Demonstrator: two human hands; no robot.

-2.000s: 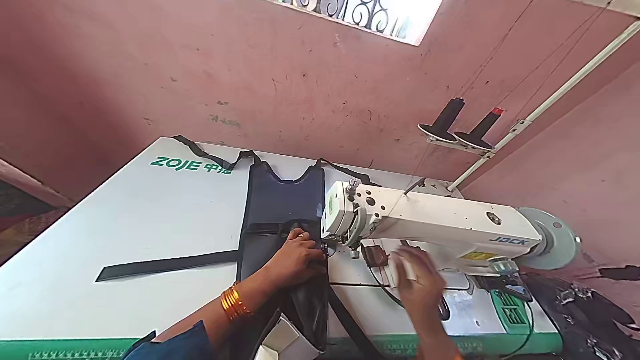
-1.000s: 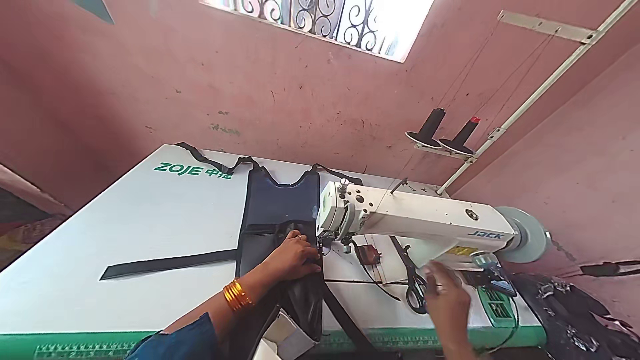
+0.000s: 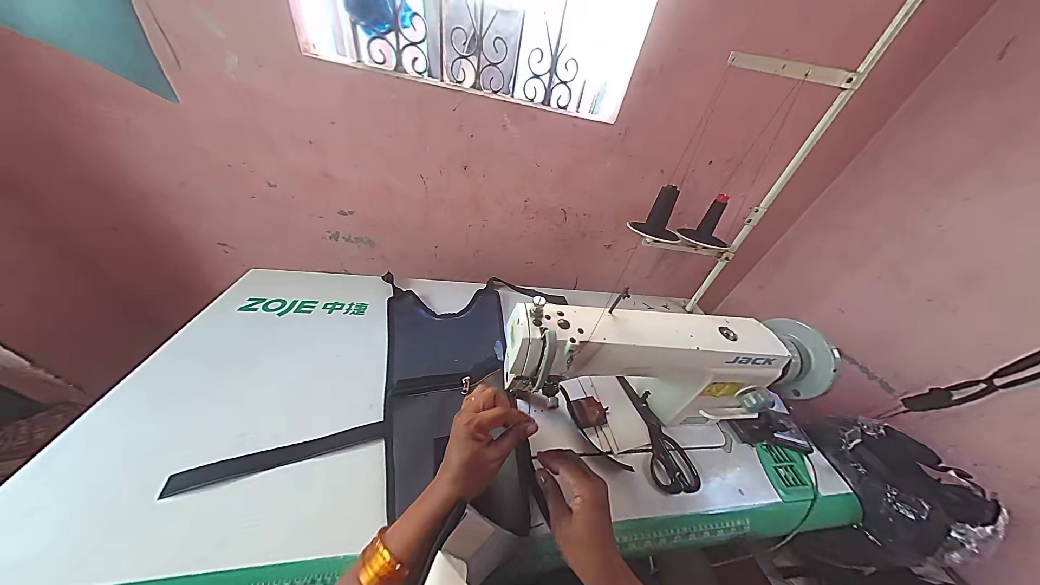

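Observation:
A dark apron-like piece with straps (image 3: 443, 345) lies on the white sewing table, its right edge by the needle end of a white Jack sewing machine (image 3: 642, 333). My left hand (image 3: 485, 443), with orange bangles at the wrist, is over the piece just below the machine head, thumb and fingertips pinched together; whether something thin is between them cannot be told. A zipper pull (image 3: 465, 385) shows beside its fingers. My right hand (image 3: 573, 496) is at the piece's right edge, fingers bent against a dark strip there; its grip is partly hidden.
Black-handled scissors (image 3: 673, 463) lie under the machine arm, near a reddish-brown item (image 3: 588, 412). Two dark thread cones (image 3: 665, 213) stand on a rack behind. Black plastic bags (image 3: 894, 479) are at the right. A loose black strap (image 3: 272, 461) extends left across the table.
My right hand has moved left from beside the scissors to the piece's edge. My left hand has lifted from lying flat on the piece into a pinch. The view has tilted up.

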